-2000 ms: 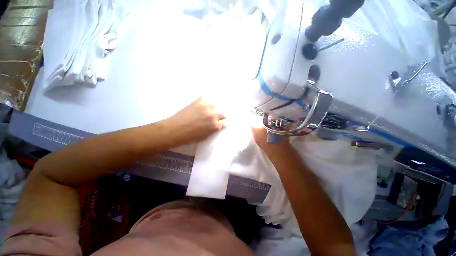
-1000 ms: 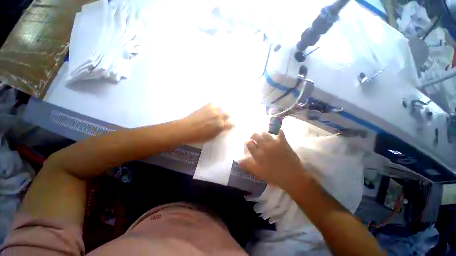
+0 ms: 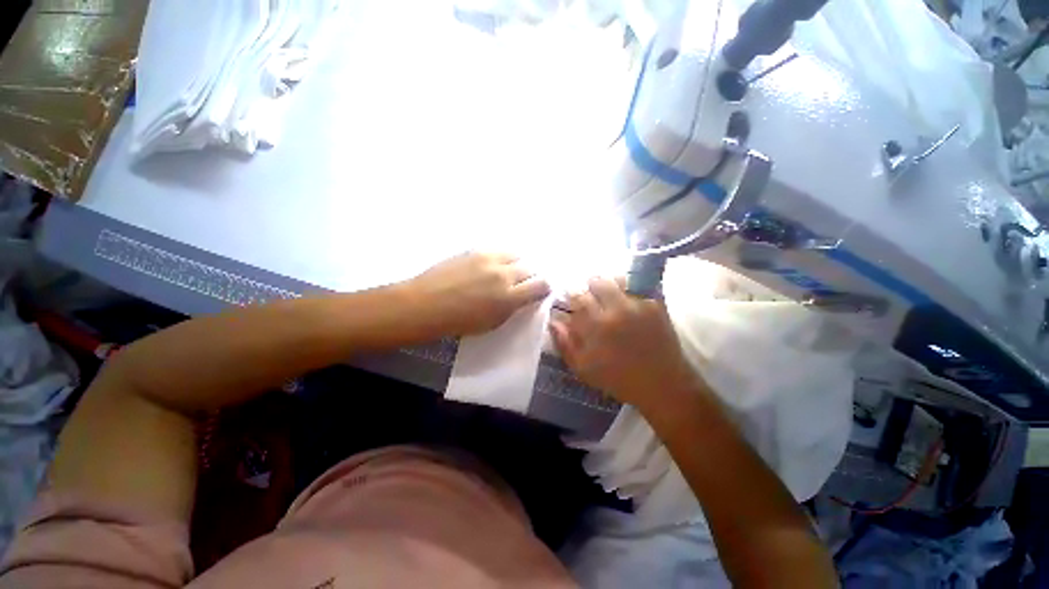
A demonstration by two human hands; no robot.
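A small white cut piece (image 3: 497,366) hangs over the grey front edge of the table. My left hand (image 3: 489,290) holds its upper end, fingers bent onto the cloth. My right hand (image 3: 610,334) is beside it, just below the machine head, its fingertips near the piece's right edge; whether they grip it cannot be told. The needle area is washed out by glare. The sewing machine (image 3: 805,219) stands at the right. The finished bundle (image 3: 627,460) hangs off the edge below my right hand.
A stack of unsewn pieces (image 3: 213,86) lies at the upper left, next to a brown taped carton (image 3: 58,81). A wide white panel (image 3: 771,368) drapes right of my right forearm. The grey ruler edge (image 3: 184,270) runs along the front. A flexible lamp arm (image 3: 771,29) is above the head.
Since two seconds ago, my right hand has come out from under the machine head towards my left hand. The piece has moved slightly up. The camera view has also shifted.
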